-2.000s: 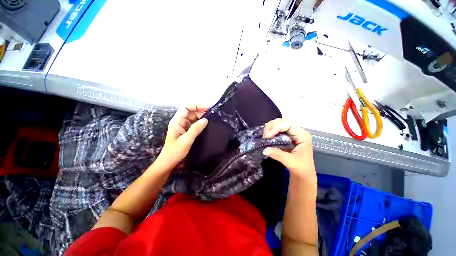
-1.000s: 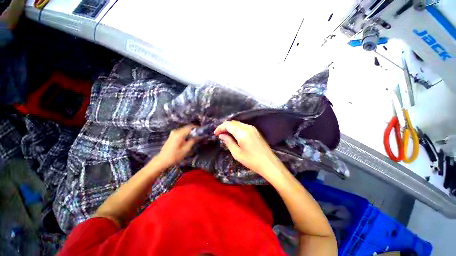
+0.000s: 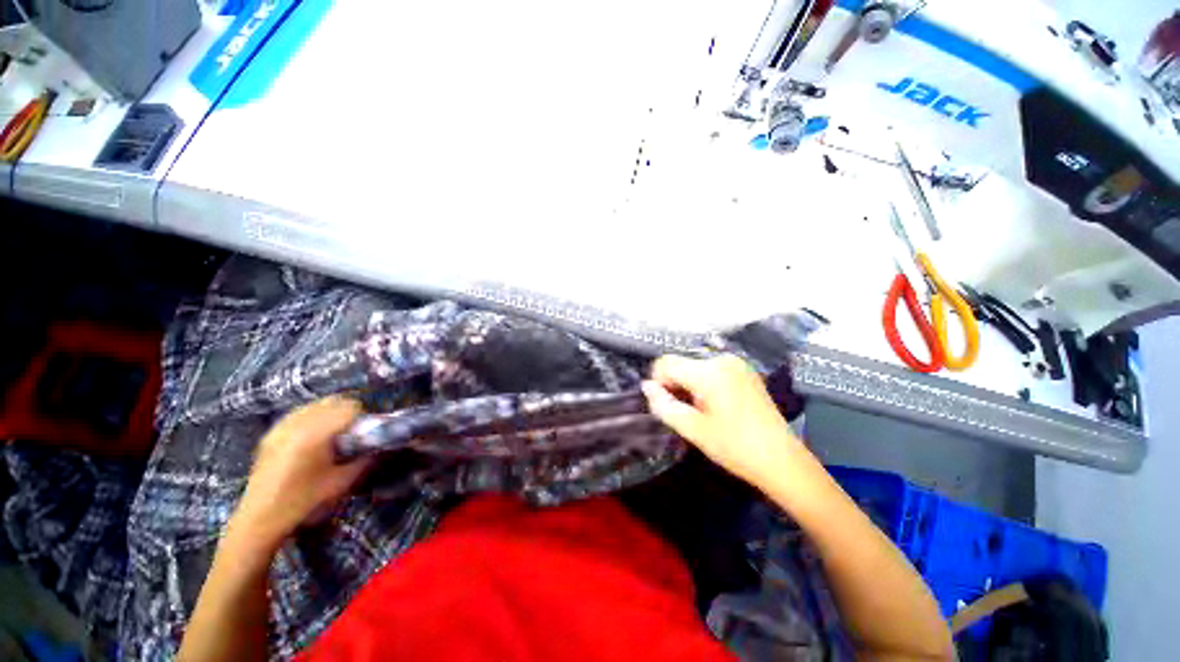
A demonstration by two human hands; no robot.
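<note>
The plaid grey, black and white garment lies over the lap, against the table's front edge. My left hand grips one end of a folded plaid edge, its fingers partly hidden by the cloth. My right hand pinches the same edge further right, near the table edge. The edge is stretched between both hands, with a dark line along it that looks like the zipper tape. The smooth dark pieces are mostly hidden.
The sewing machine stands at the upper right. Red and yellow shears, tweezers and black tools lie on the white table. A blue crate is below right, a red crate below left.
My hands have moved apart, pulling the plaid edge out sideways. The dark smooth pieces that showed earlier are now mostly covered. The view has swung right, back towards the machine.
</note>
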